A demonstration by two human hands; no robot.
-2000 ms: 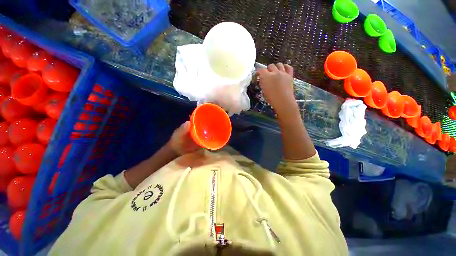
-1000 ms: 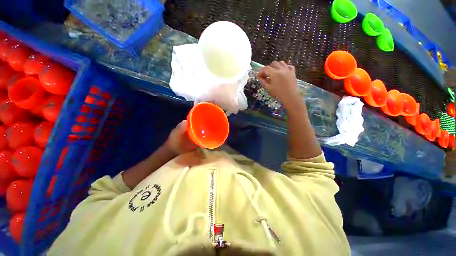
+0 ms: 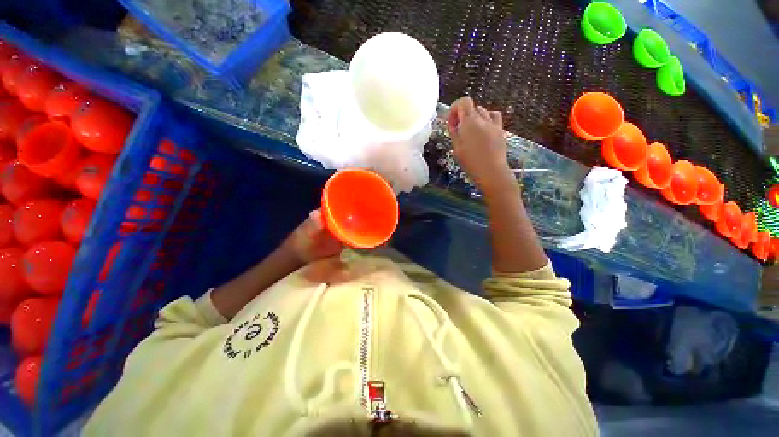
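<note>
My left hand (image 3: 313, 239) holds an orange shell (image 3: 360, 207) open side up in front of my chest. My right hand (image 3: 477, 136) is over the ledge, just right of the white cup, with its fingers curled; whether a small part is between the fingertips cannot be seen. Small loose parts (image 3: 450, 164) lie on the ledge beside and partly under my right hand. The white cup (image 3: 394, 85) stands on a crumpled white rag (image 3: 328, 119).
A blue crate (image 3: 128, 171) of orange shells is at the left. A blue parts tray (image 3: 229, 64) is at the upper left. The mesh conveyor belt (image 3: 504, 51) carries orange shells (image 3: 596, 116) and green shells (image 3: 603, 23). A second white rag (image 3: 603, 209) lies on the ledge (image 3: 666, 239).
My right hand has shifted slightly over the small parts, its fingers now pointing more upward. The shells on the belt have moved slightly right. My left hand still holds the orange shell.
</note>
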